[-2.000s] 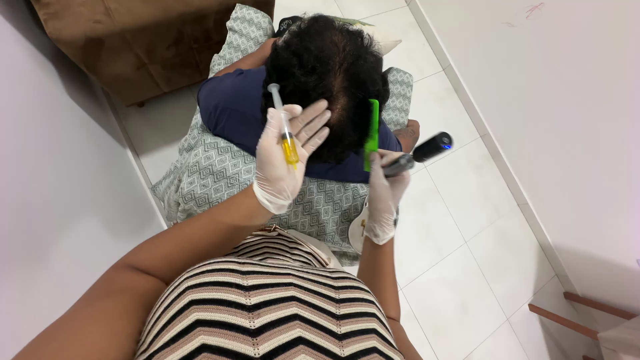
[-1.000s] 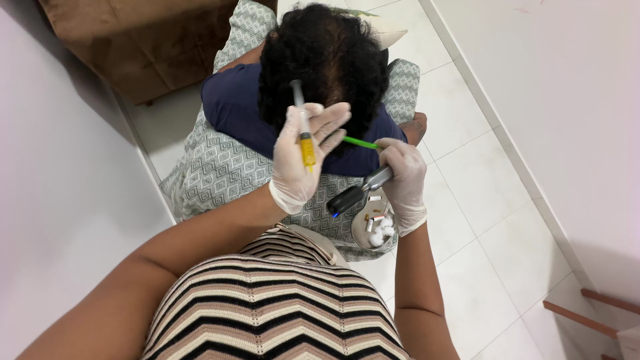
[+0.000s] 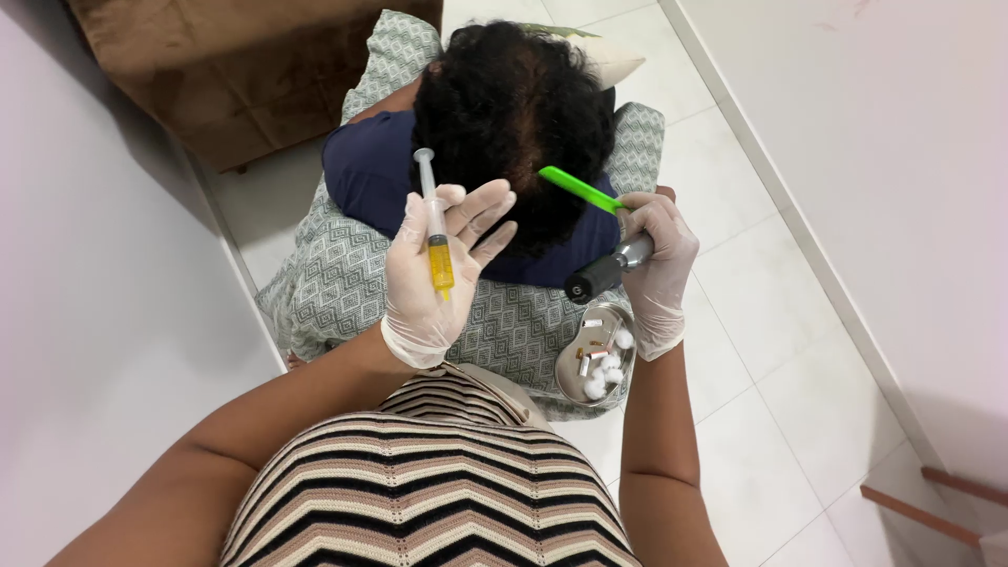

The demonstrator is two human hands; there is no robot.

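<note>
My left hand (image 3: pixel 431 276), in a white glove, is palm up with a plastic syringe (image 3: pixel 439 256) of yellow liquid lying across it, its thumb curled at the barrel and the other fingers spread. My right hand (image 3: pixel 658 252), gloved too, holds a green comb (image 3: pixel 581 190) and a black and silver cylindrical handheld device (image 3: pixel 606 272). The comb's tip lies over the dark hair (image 3: pixel 504 102) of a seated person in a navy top, beside a parting where scalp shows. Whether the tip touches the hair, I cannot tell.
Below my right hand, a metal kidney dish (image 3: pixel 565 370) with cotton balls and small vials rests on patterned grey-green fabric (image 3: pixel 339 276). Brown upholstered furniture (image 3: pixel 260 71) stands at upper left. Walls flank both sides; wooden bars (image 3: pixel 921 516) are at lower right.
The comb has swung to slant up and left, over the hair beside the parting. The handheld device has shifted with my right hand. The syringe stays in my left hand.
</note>
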